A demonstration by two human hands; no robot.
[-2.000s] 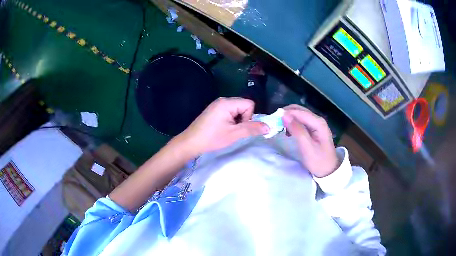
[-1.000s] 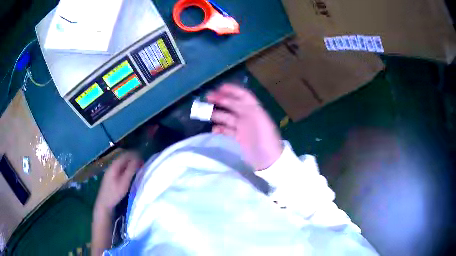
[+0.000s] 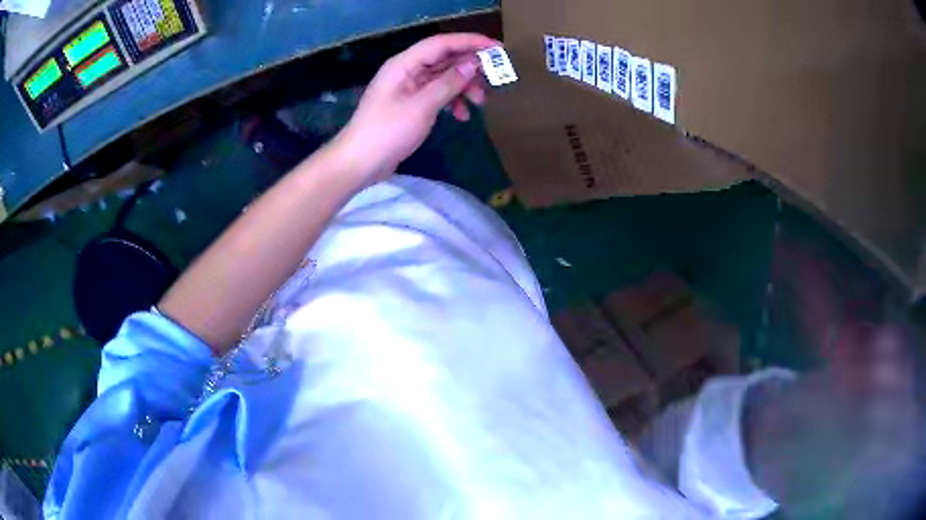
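My left hand (image 3: 411,96) is raised near the carton's left edge. Its thumb and fingertips pinch a small white barcode label (image 3: 498,66). The large brown carton (image 3: 792,91) fills the upper right. A row of barcode labels (image 3: 603,68) is stuck on it, just right of the held label, with a gap between. My right hand (image 3: 848,416) is a dark blur beyond its white cuff at the lower right; its fingers and anything in them cannot be made out.
The scale (image 3: 96,56) stands on the green-topped bench (image 3: 305,36) at the upper left. A dark round object (image 3: 122,284) is on the green floor at the left. Brown cartons (image 3: 650,335) lie low on the right. A carton flap (image 3: 599,163) hangs below the labels.
The view has swung towards the carton, and the scale has shifted left. The left hand has come up to the carton holding a label. The right hand has moved to the lower right.
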